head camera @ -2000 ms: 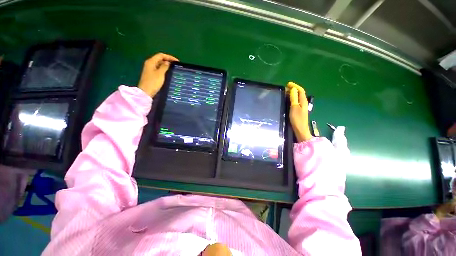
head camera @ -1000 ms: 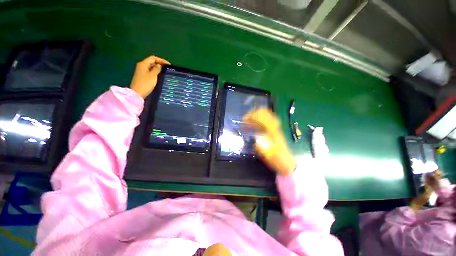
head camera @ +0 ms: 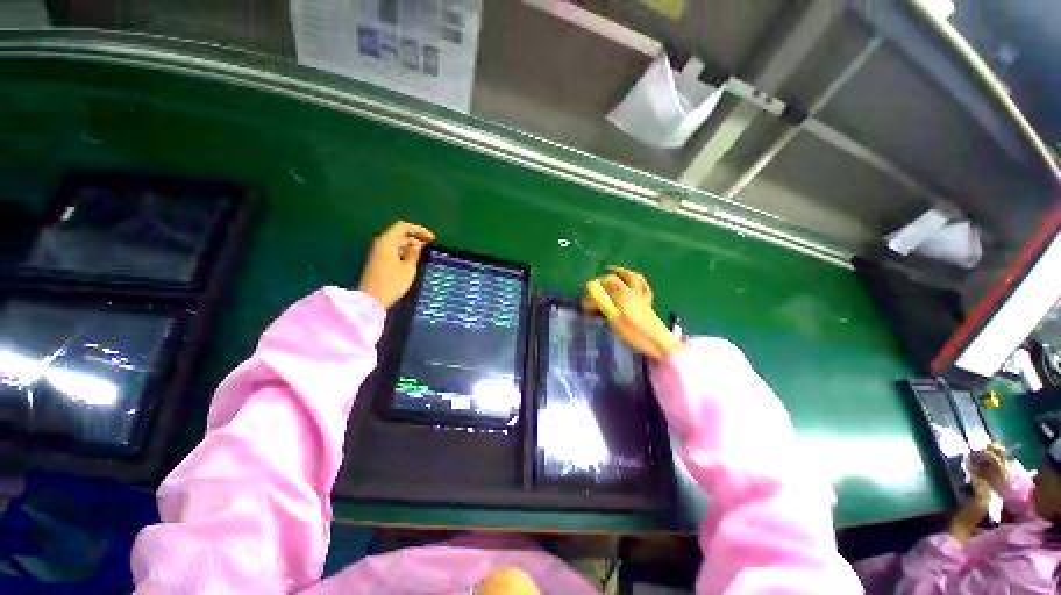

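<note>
The left tablet (head camera: pixel 461 337) lies in the left recess of the black carrier tray (head camera: pixel 431 465), its screen showing green and blue text rows. The right tablet (head camera: pixel 596 395) lies lower in the right recess; its screen is dark with glare. My left hand (head camera: pixel 393 265) has its fingers closed on the left tablet's top left corner. My right hand (head camera: pixel 632 312), with a yellow finger cot, is bent over the right tablet's top edge. Whether it holds something small is hidden.
Two dark tablets (head camera: pixel 87 360) lie in a tray at left. A small dark item (head camera: pixel 676 323) lies beside my right wrist. An instruction sheet (head camera: pixel 390 47) and white paper (head camera: pixel 666 102) are at the rear. Another person's hands (head camera: pixel 987 471) are at a tablet pair at right.
My right hand has moved from over the right screen to its top edge. The right tablet sits lower in its recess and its screen has gone dark. The view has tilted up.
</note>
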